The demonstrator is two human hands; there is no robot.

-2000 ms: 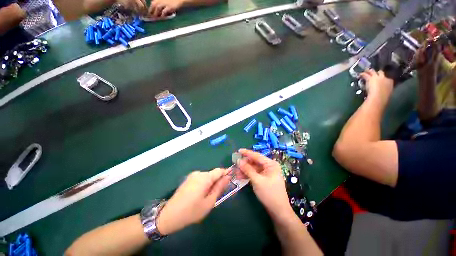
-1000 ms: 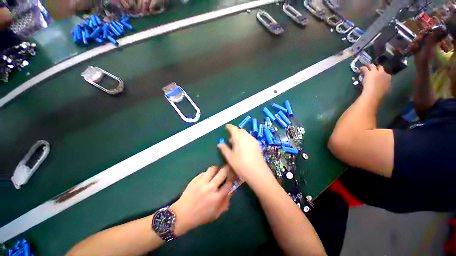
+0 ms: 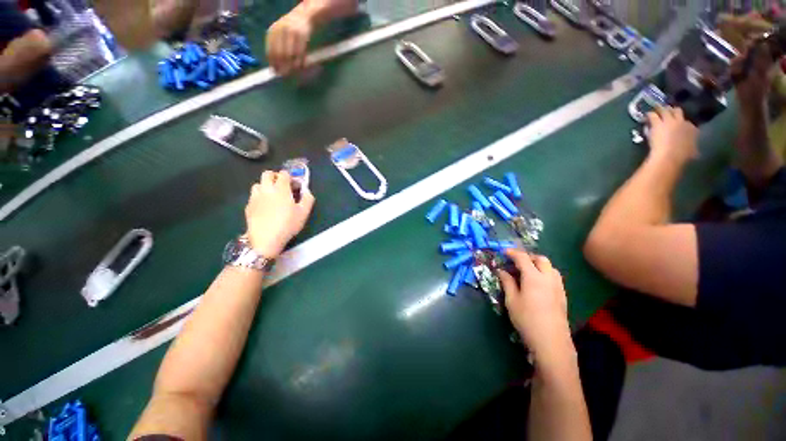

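My left hand (image 3: 274, 214), with a metal watch on the wrist, is over the belt and grips a housing with a blue band (image 3: 297, 169), mostly hidden under the fingers. Another blue-banded loop housing (image 3: 357, 170) lies on the belt just right of it. My right hand (image 3: 538, 297) is at the near right side of the pile of blue battery cells (image 3: 465, 228). Its fingertips touch the pile beside a blue cell; whether they grip anything is hidden. Small green and silvery parts (image 3: 488, 284) lie among the cells.
Pale rails (image 3: 414, 194) edge the green belt. More loop housings (image 3: 118, 265) lie on it. A neighbour's arm (image 3: 642, 207) is at the right, another person's hand (image 3: 290, 41) at the far rail. Other blue piles (image 3: 202, 64) lie far left and near left.
My hands were together over a housing near me. My left hand has moved left and forward onto the belt with a blue-banded housing; my right hand has moved right to the pile.
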